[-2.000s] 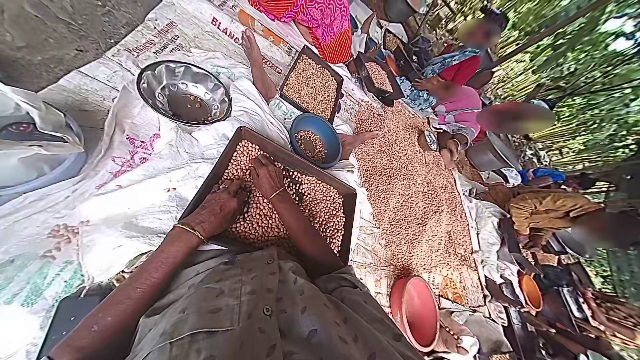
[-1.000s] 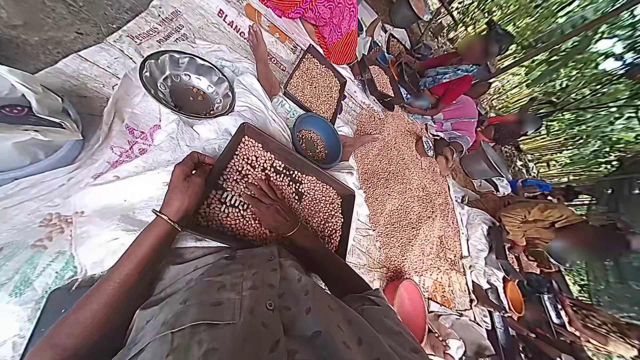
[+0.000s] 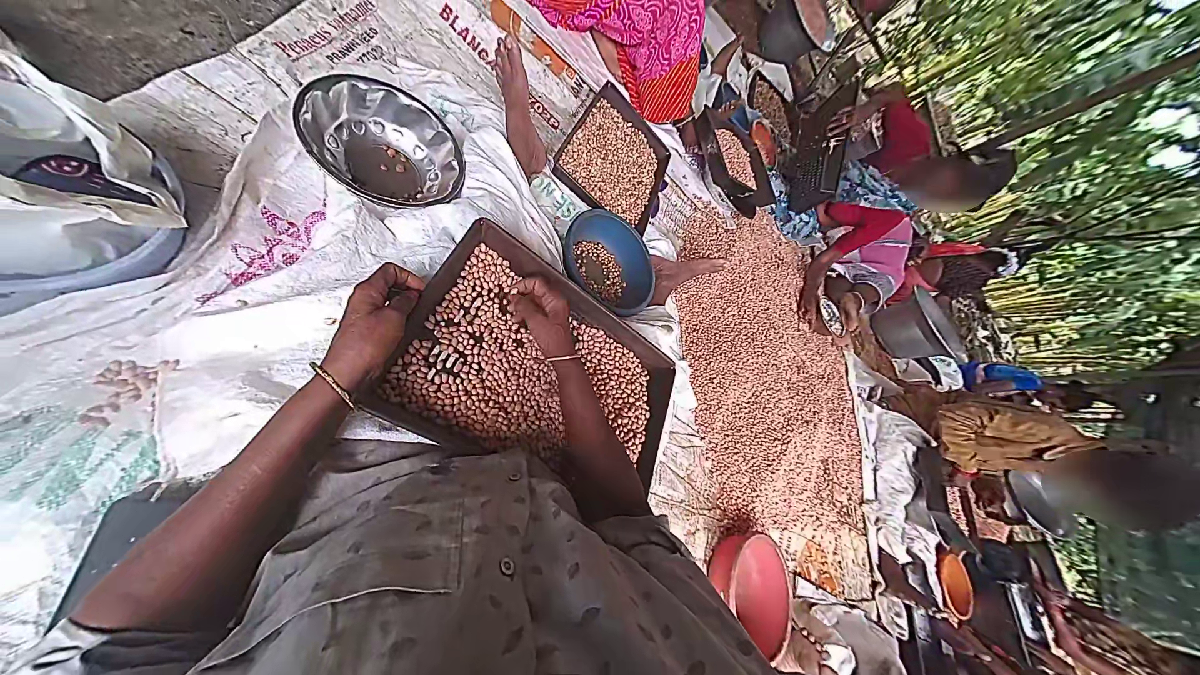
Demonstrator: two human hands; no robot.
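Note:
A dark rectangular tray (image 3: 659, 394) full of light brown nuts or seeds (image 3: 506, 380) lies against my lap. My left hand (image 3: 375, 314), with a bangle at the wrist, is at the tray's left rim, thumb and fingertips together; whether something is pinched there cannot be told. My right hand (image 3: 542, 309) is over the nuts near the tray's upper side, fingers bent and fingertips close together; its hold is unclear. Dark bare patches and a few pale pieces show among the nuts between the hands. A blue bowl (image 3: 640, 281) with some nuts stands just beyond the tray's upper right edge.
A steel bowl (image 3: 380, 141) with a few pieces sits on white sacks (image 3: 225, 366). Another filled tray (image 3: 611, 155) lies beyond. A wide spread of nuts (image 3: 769, 375) covers a sheet at right, by a pink bowl (image 3: 761, 591). Several people sit at the far right; a bare foot is near the blue bowl.
Two seconds ago both hands were together in the nuts. My left hand has moved to the tray's left rim. My right hand, spread on the nuts a second ago, is now raised with bent fingers.

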